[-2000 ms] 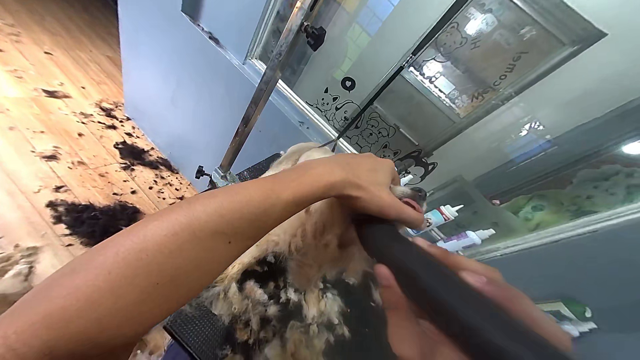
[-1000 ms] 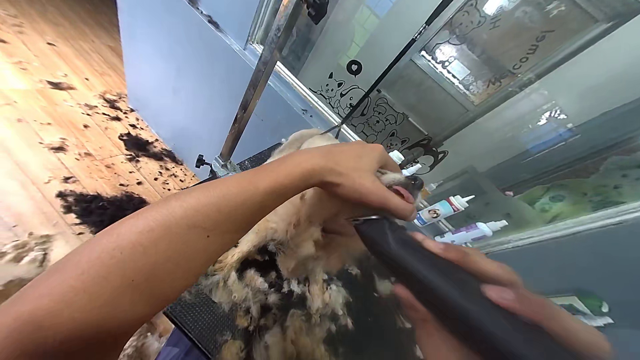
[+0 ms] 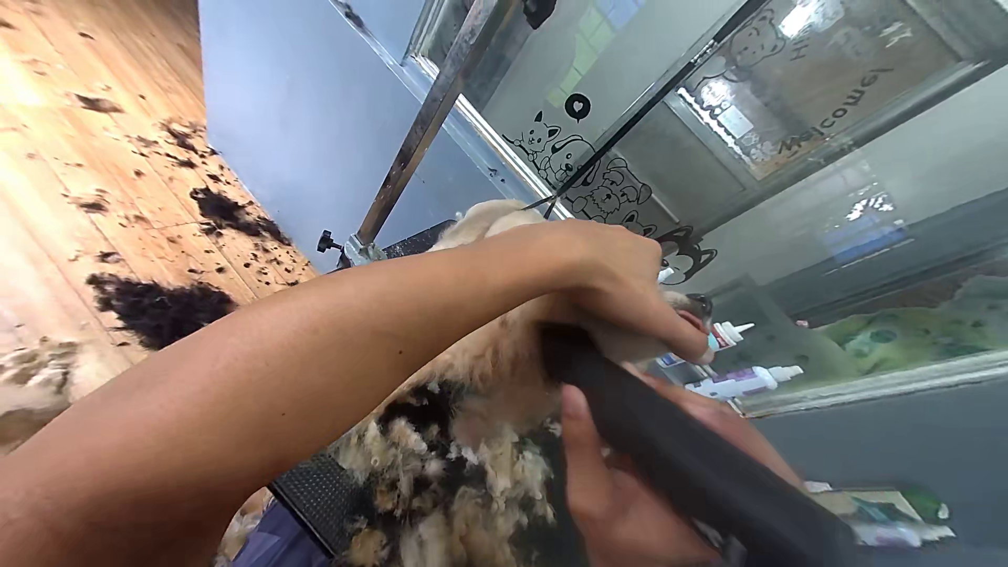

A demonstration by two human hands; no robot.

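A cream-coloured dog point(image 3: 504, 346) is on a black grooming table, its dark nose and part of its open mouth showing past my fingers. My left hand point(image 3: 622, 276) reaches across from the left and is closed around the dog's muzzle. In my right hand point(image 3: 630, 488) is a black electric hair clipper point(image 3: 677, 433), its front end against the fur of the dog's throat, so the blade is hidden. Cut cream and dark hair point(image 3: 457, 488) lies below the dog's neck. A thin dark cord point(image 3: 622, 130) runs down to the dog's neck.
A metal grooming arm point(image 3: 425, 126) is clamped at the textured table edge point(image 3: 319, 492). Bottles point(image 3: 740, 382) stand beyond the muzzle, near glass panels point(image 3: 787, 236) with dog drawings. Dark hair clumps point(image 3: 161, 307) lie on the wooden floor. More items point(image 3: 882, 512) are at lower right.
The clipper's front end, at the edge of the jaw a second ago, is now deeper against the throat fur. My left hand keeps its hold on the muzzle.
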